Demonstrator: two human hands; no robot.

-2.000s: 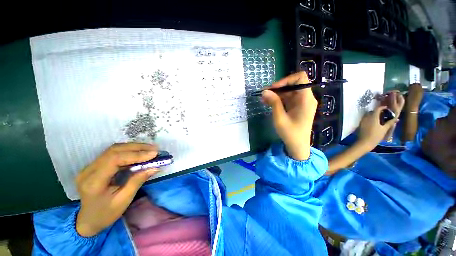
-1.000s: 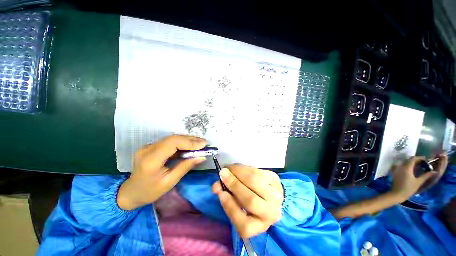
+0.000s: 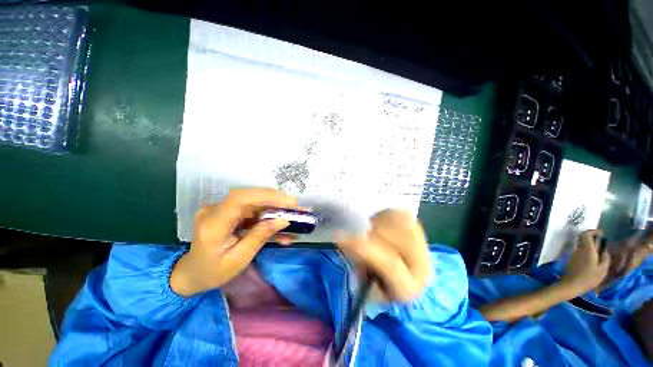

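Note:
My left hand [image 3: 225,240] holds a small dark device housing [image 3: 292,219] with a silver-white rim, on edge above the front edge of the white sheet [image 3: 236,122]. My right hand [image 3: 390,254] is blurred, just right of the housing and apart from it. A blurred dark tool [image 3: 355,312] shows below the fingers; its tip cannot be made out. Tiny grey parts [image 3: 292,174] lie heaped and scattered on the sheet.
A clear pocketed tray [image 3: 455,158] lies at the sheet's right edge, and more clear trays [image 3: 36,79] at far left. A black tray of housings [image 3: 494,229] stands right. A neighbour's hand [image 3: 587,265] works beyond it. A cardboard box [image 3: 23,315] is below left.
The right hand came from the clear tray to the housing, tool tip at its rim, and has now moved off to the right. The left hand still holds the housing, now tilted differently. The view has shifted.

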